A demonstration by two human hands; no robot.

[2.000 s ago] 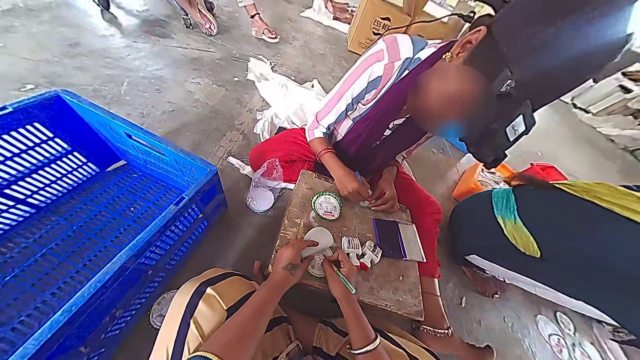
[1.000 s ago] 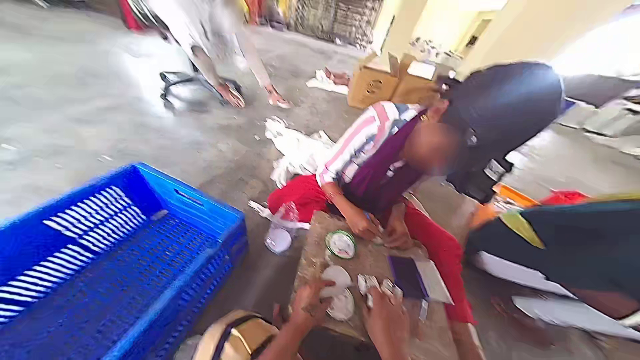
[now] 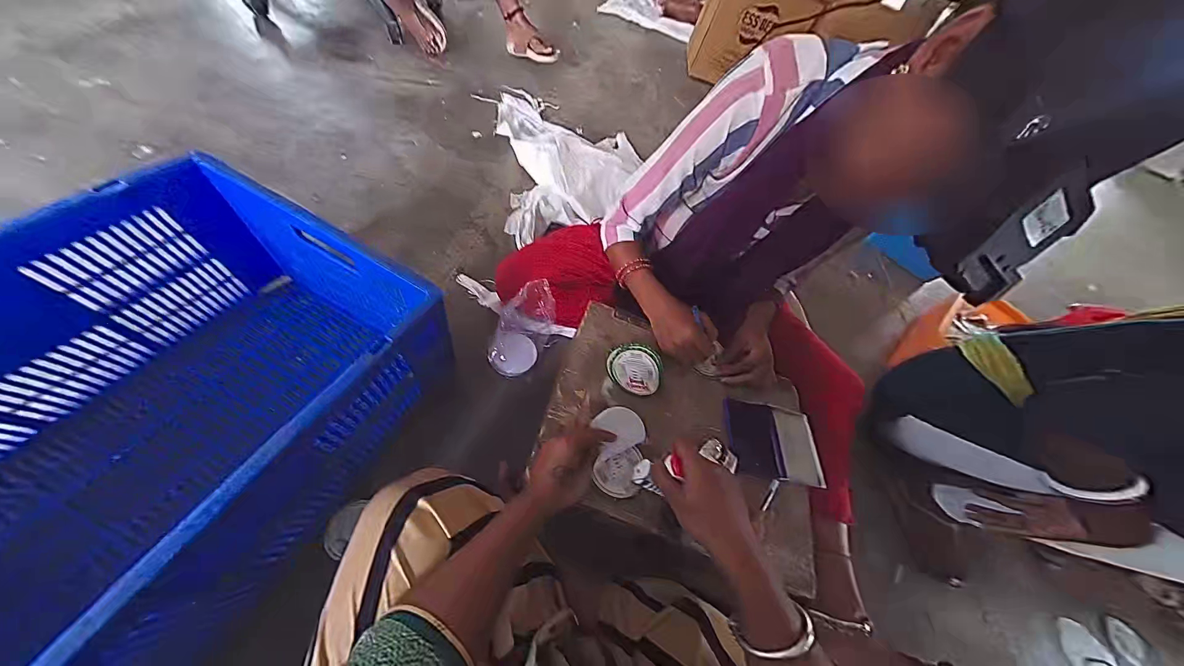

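My left hand holds a white round disc by its edge, over the wooden board. Below and partly under it lies a clear round lid or dish. My right hand grips a small white bottle or tube with a red part, its tip close to the clear round piece. Just behind that hand is another small white container. Farther back on the board rests a round tub with a green rim and printed label. A pen lies right of my right hand.
A blue plastic crate stands at left. Across the board, a co-worker's hands hold a pen and a small round piece. A dark notebook lies open at the board's right. Another person sits at far right; cardboard boxes stand behind.
Two seconds ago my right hand held a green pen; now it grips the small white bottle or tube. One second ago that hand was at the small white containers. My left hand keeps the white disc.
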